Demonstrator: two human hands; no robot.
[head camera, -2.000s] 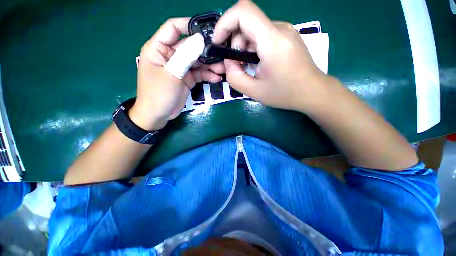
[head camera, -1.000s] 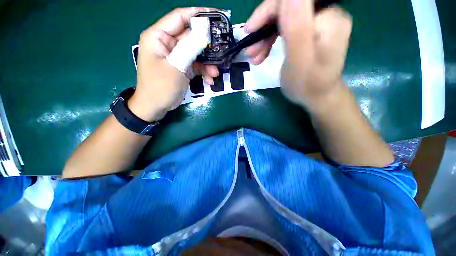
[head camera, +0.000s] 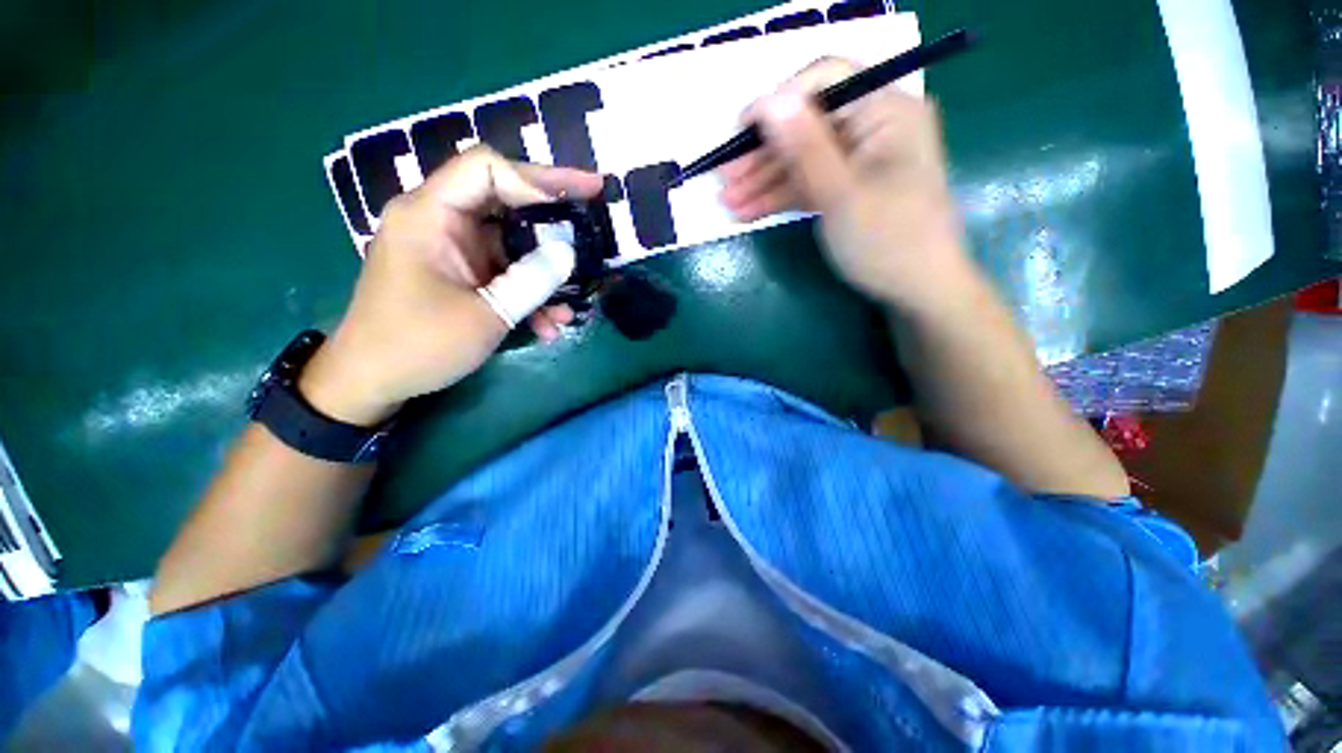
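Observation:
My left hand, with a white finger cot on its thumb, holds the black watch housing over the sheet's lower left edge. A round black part hangs beside the housing at its lower right. My right hand, slightly blurred, holds black tweezers. Their tip is at the top of a black adhesive piece on the white adhesive sheet; whether the tip touches it I cannot tell. More black pieces lie in a row at the sheet's upper left.
A long white strip lies on the green mat at the right. Stacked white sheets lie at the left edge. Clear plastic trays and a brown cardboard box are at the lower right.
My left hand and the housing have moved down and left, off most of the sheet. The tweezer tip has moved from the housing to the sheet. The round part now hangs out at the side.

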